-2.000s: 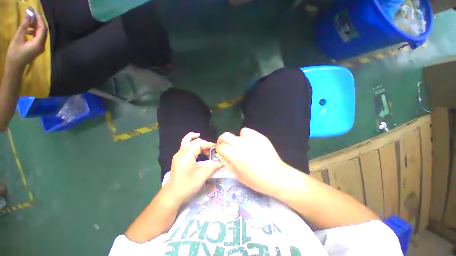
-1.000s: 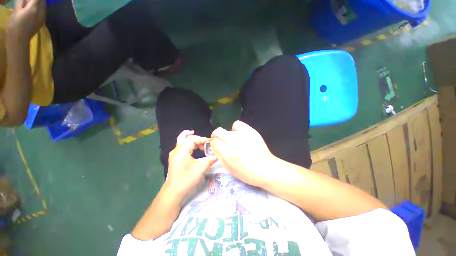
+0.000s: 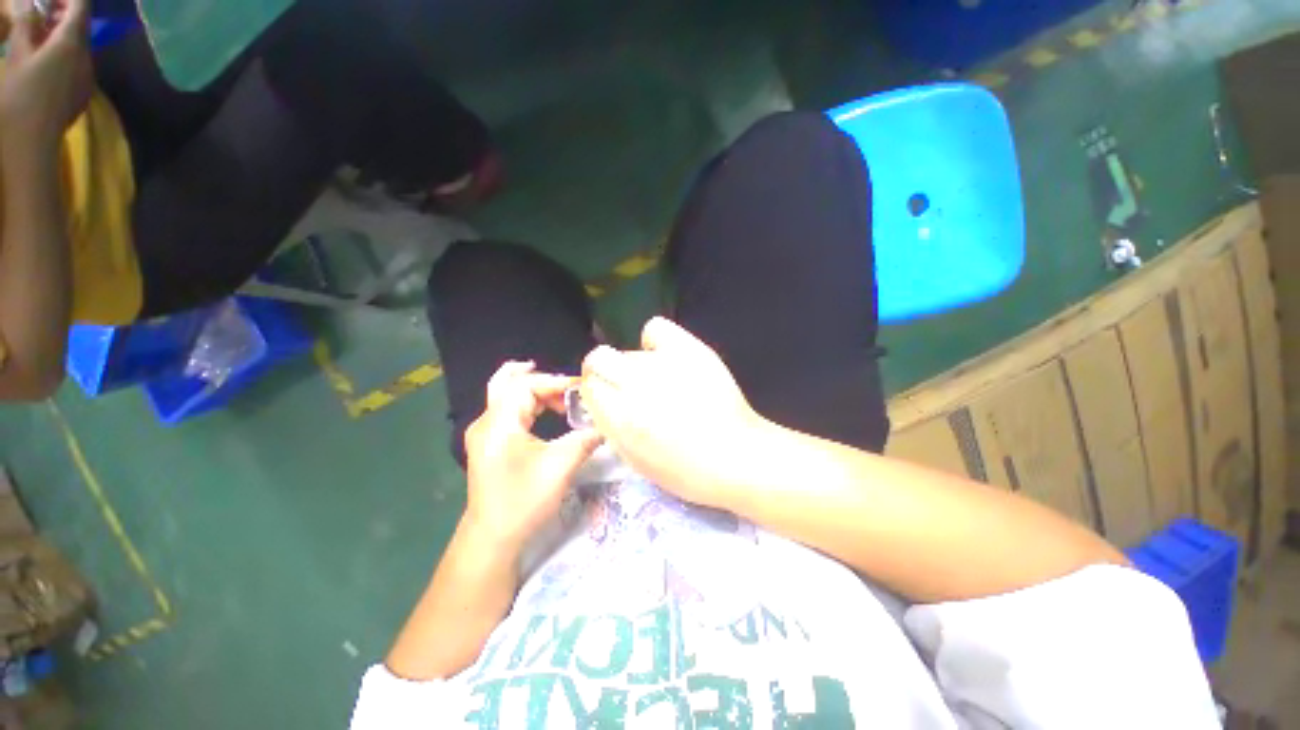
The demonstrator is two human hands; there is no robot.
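A small white-grey plastic housing (image 3: 578,408) with a dark opening is held above the lap, between both hands. My left hand (image 3: 516,445) pinches it from the left with thumb and fingertips. My right hand (image 3: 667,414) is on its right side, with the fingers curled over it and covering much of it. Whether a tool or small insert is in the right fingers cannot be seen.
A light-blue stool (image 3: 948,214) is beside my right knee. Cardboard cartons (image 3: 1126,399) and a blue crate (image 3: 1195,582) are at the right. A coworker in yellow (image 3: 100,214) sits at upper left, near a green table corner (image 3: 207,32) and blue crates (image 3: 214,374).
The view has shifted, so the stool sits higher and the round blue bin is mostly out of the picture. Both hands stay together at the housing. The coworker's hands have moved up.
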